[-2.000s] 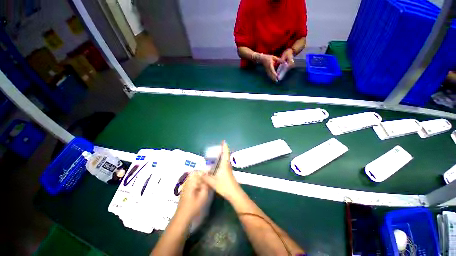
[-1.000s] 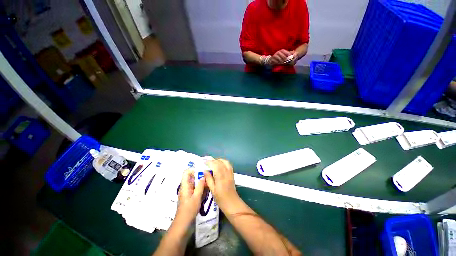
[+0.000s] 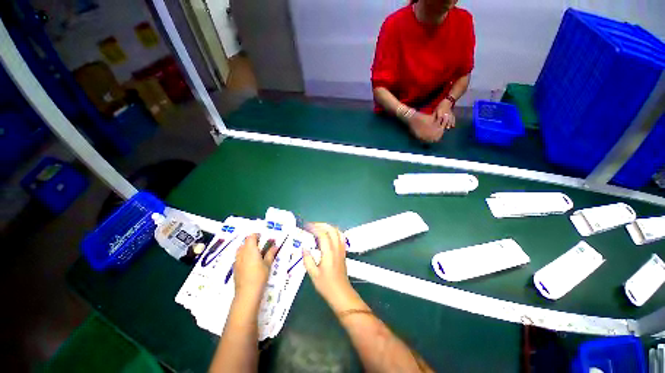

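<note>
A fanned pile of white printed packs (image 3: 211,291) lies face up at the left of the near bench, with dark cable pictures and blue blocks. My left hand (image 3: 251,271) is over the pile, thumb and fingers on a printed pack (image 3: 283,280) whose tab sticks up past the others. My right hand (image 3: 332,266) is at the pile's right edge, fingers bent; what lies under its fingertips is hidden. Just beyond it a plain white pack (image 3: 386,232) lies face down on the green belt.
More white packs (image 3: 481,259) lie along the belt to the right. A white bottle (image 3: 177,234) and blue basket (image 3: 124,232) are at the left. White rails edge the belt. A person in red (image 3: 423,65) sits opposite, by a small blue basket (image 3: 499,122) and tall blue crates (image 3: 601,95).
The pack held in both hands is out of them, and another white pack lies on the belt beside my right hand. My left hand has moved left onto the pile. The belt packs have shifted right.
</note>
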